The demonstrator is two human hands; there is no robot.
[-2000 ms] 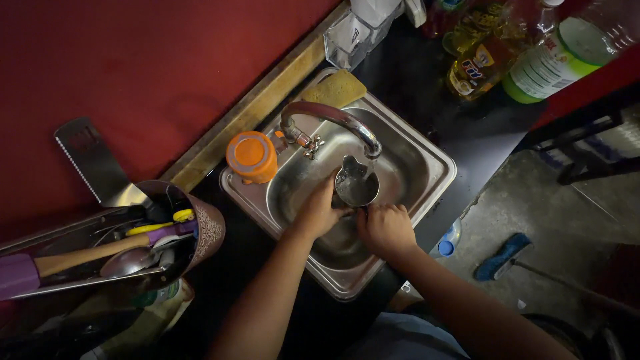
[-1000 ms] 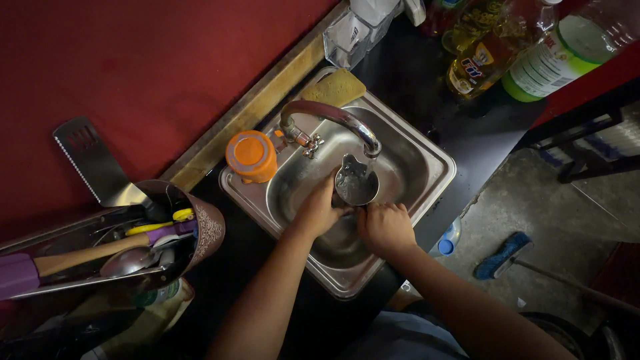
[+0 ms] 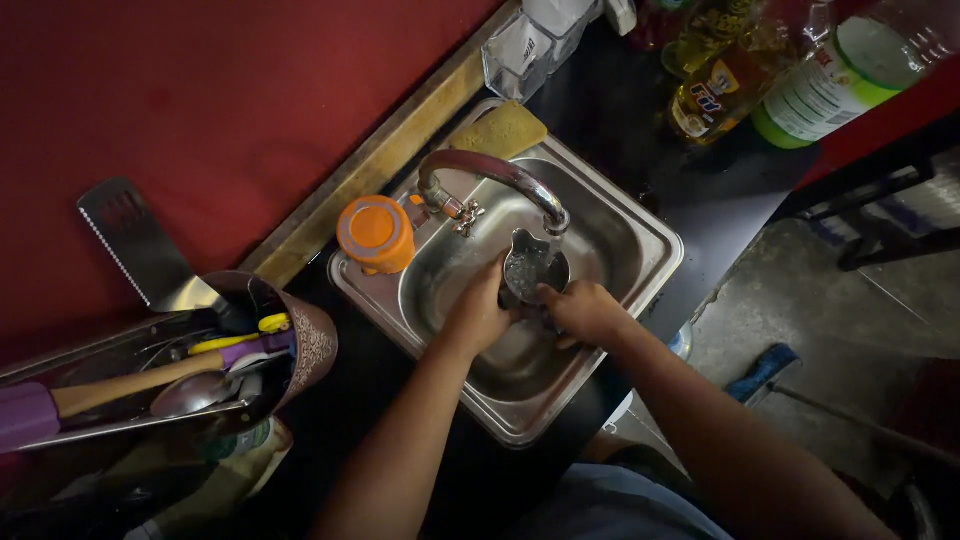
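Both hands hold a small metal pitcher with a pouring spout point(image 3: 529, 268) over the stainless steel sink point(image 3: 442, 300). My left hand point(image 3: 484, 307) wraps around its left side. My right hand point(image 3: 581, 311) is at its lower right rim, with a finger or thumb over the edge; the rest of that grip is partly hidden. Water runs from the curved chrome faucet point(image 3: 502, 171) into the pitcher, which has water in it. The cross-shaped tap handle point(image 3: 468, 217) stands at the faucet's base.
An orange cup point(image 3: 377, 234) sits upside down on the sink's left corner, a yellow sponge point(image 3: 501, 131) at its back corner. A utensil holder point(image 3: 313, 341) stands at left. Plastic bottles point(image 3: 712, 97) stand at upper right. A blue broom head point(image 3: 765, 373) is on the floor.
My right hand's finger or thumb now reaches over the pitcher's rim, where before it was lower beside the pitcher. My left hand has stayed about where it was.
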